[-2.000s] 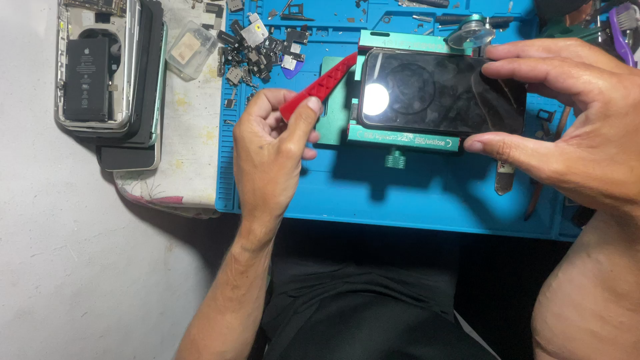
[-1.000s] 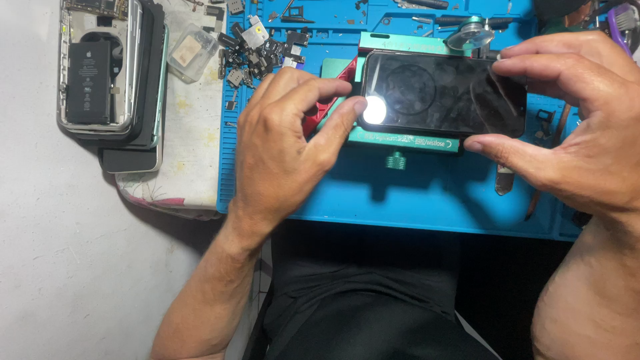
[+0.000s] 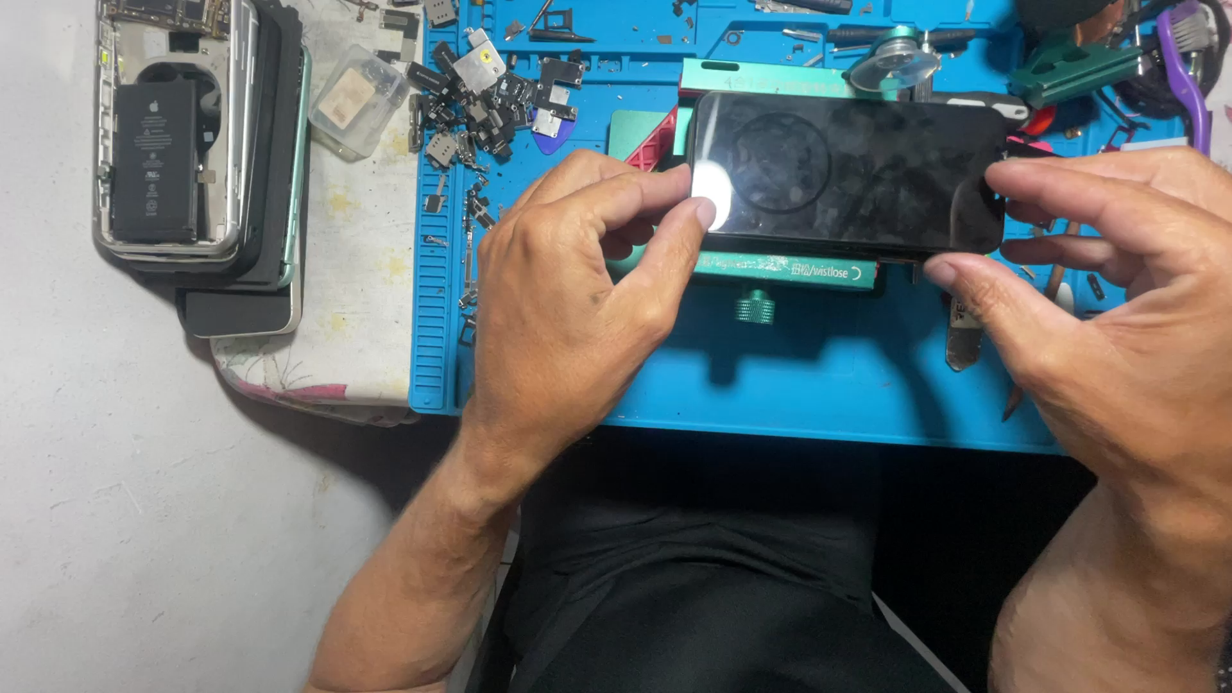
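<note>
A black smartphone [image 3: 866, 173] lies glass side up over a green metal clamp holder [image 3: 799, 269], with light glaring on its left end. My left hand [image 3: 587, 269] grips the phone's left end between thumb and fingers. At the phone's right end, my right hand [image 3: 1088, 260] holds it with the thumb at the lower corner and the index finger at the right edge. A red plastic piece [image 3: 656, 144] rests on the holder's left part, just behind my left fingers. A clear suction cup [image 3: 895, 64] stands at the holder's far edge.
Small phone parts [image 3: 491, 96] are heaped on the blue repair mat [image 3: 770, 385]. At the left is a stack of phone housings, an open one with a battery [image 3: 154, 159] on top, beside a small clear plastic box [image 3: 358, 101]. A purple brush [image 3: 1189, 87] and tools lie at the right.
Two seconds ago my left hand held the red piece at the phone's left end. It has let go of that piece and now grips the phone's left end. My right hand has hardly moved.
</note>
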